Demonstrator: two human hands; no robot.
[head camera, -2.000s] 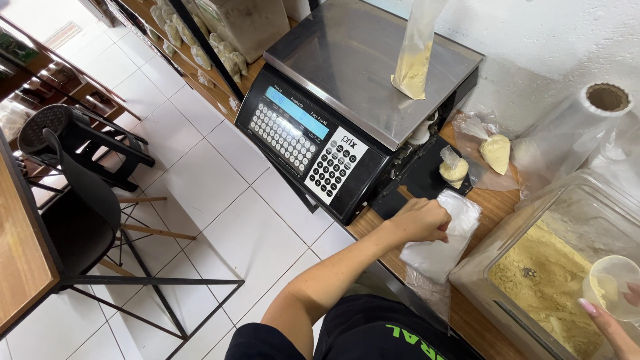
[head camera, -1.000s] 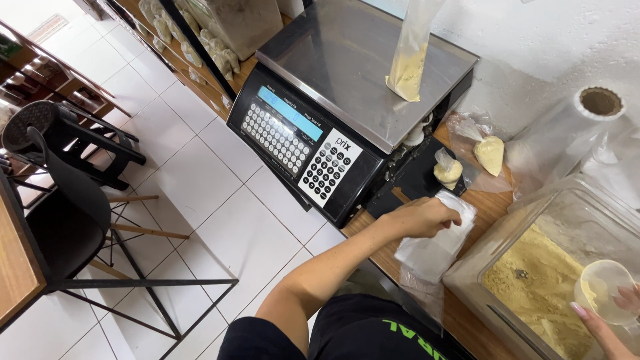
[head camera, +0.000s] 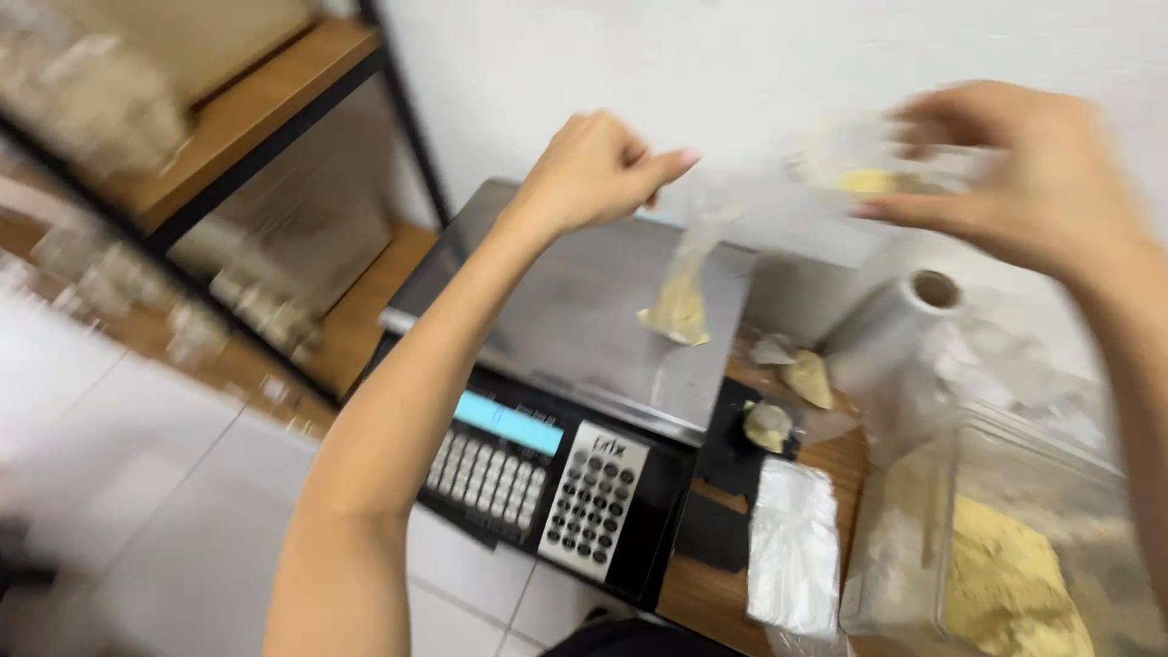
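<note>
A clear plastic bag with pale yellow powder in its bottom (head camera: 680, 306) stands on the metal pan of the digital scale (head camera: 584, 319). My left hand (head camera: 598, 173) is raised above the pan, beside the top of the bag; its fingers are curled and whether they pinch the thin plastic is unclear. At the upper right, my right hand (head camera: 1013, 173) grips a clear plastic cup (head camera: 844, 164) with some yellow powder in it, both blurred. Below it, a clear tub (head camera: 949, 547) holds more of the yellow powder.
Right of the scale lie a stack of clear plastic bags (head camera: 794, 547) and two small filled bags (head camera: 768, 425), (head camera: 808, 379). A roll of clear plastic (head camera: 890, 319) stands by the wall. Wooden shelves with a black metal frame (head camera: 274, 91) hold bagged goods at the left.
My left hand has moved from the bag stack to above the scale pan. My right hand has lifted the cup from the powder tub. The view has shifted strongly.
</note>
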